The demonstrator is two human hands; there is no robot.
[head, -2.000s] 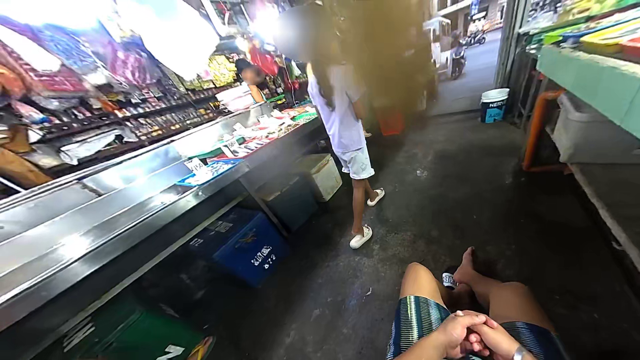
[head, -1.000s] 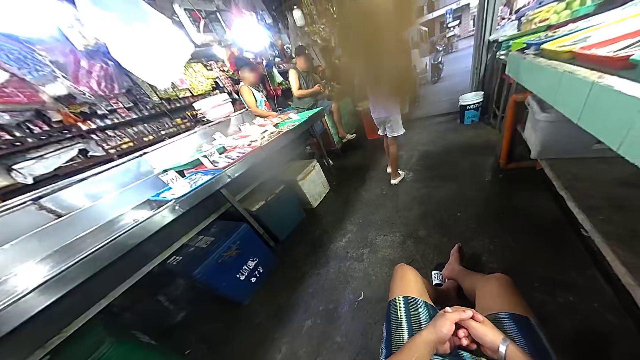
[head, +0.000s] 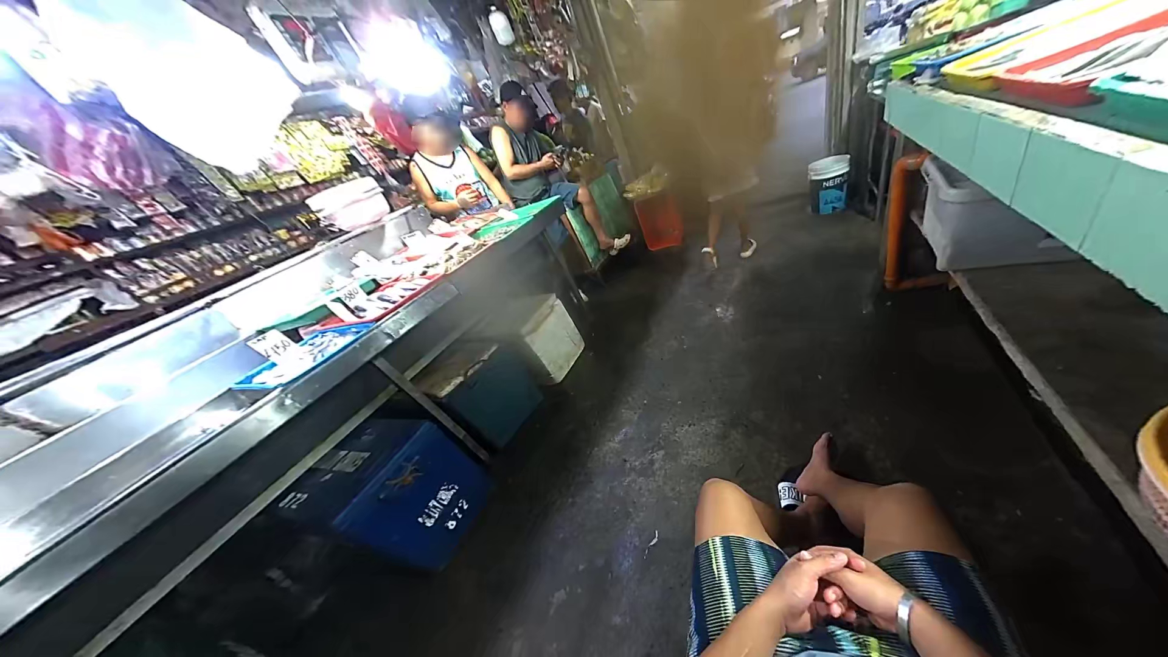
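Observation:
My left hand point(head: 798, 584) and my right hand point(head: 862, 584) are clasped together in my lap, fingers interlaced, with no object seen between them. Beneath them are my striped shorts point(head: 735, 570). A metal band point(head: 904, 616) circles the wrist of my right hand. My knees are bent, and a bare foot point(head: 819, 470) rests beside a dark slipper with a white printed strap point(head: 790, 495) on the floor.
Fish trays point(head: 315, 356) line a metal counter point(head: 274, 411) at left, above a blue cooler box point(head: 415, 493). Two seated people are behind it; another stands in the aisle. At right are a tiled counter point(head: 995, 155), an orange pipe point(head: 894, 219) and a paint bucket point(head: 829, 185).
The person in white shorts has moved farther up the aisle, away from me. My hands stay clasped. The view has turned a little, bringing the seated people more fully into sight.

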